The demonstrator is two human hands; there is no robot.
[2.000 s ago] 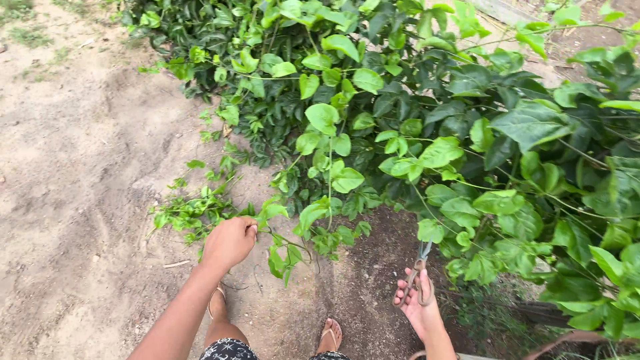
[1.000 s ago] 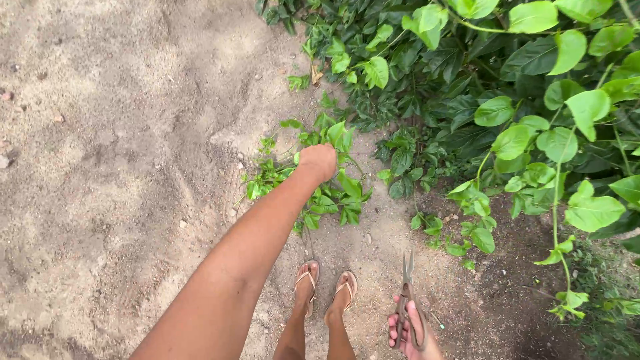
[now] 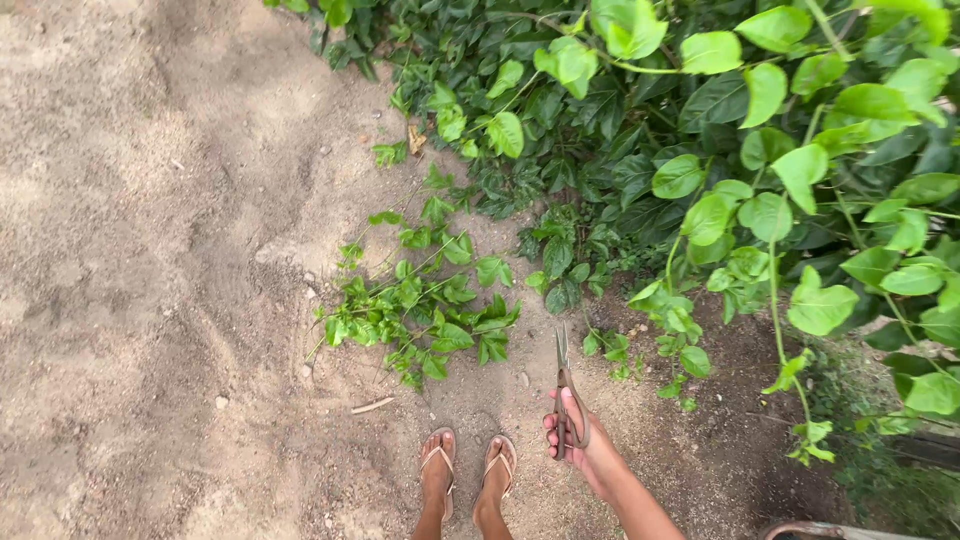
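My right hand point(image 3: 577, 431) holds a pair of scissors point(image 3: 562, 390) by the brown handles, with the metal blades pointing up and slightly parted, over bare soil. Left of the blades, a pile of cut leafy vine stems point(image 3: 420, 300) lies on the sandy ground. To the right and above spreads a dense leafy vine point(image 3: 645, 150), whose long shoots point(image 3: 776, 277) hang toward the ground. My left hand is out of view.
Sandy ground point(image 3: 150, 300) with small stones stretches along the left. My feet in flip-flops point(image 3: 469, 469) stand below the pile. A dry stick point(image 3: 373, 406) lies near them. At the lower right edge is a curved, worn rim of something point(image 3: 810, 528).
My left hand held a leafy stem, carried it left to the pile and has since left the view; the stems lie on the ground. My right hand keeps the scissors.
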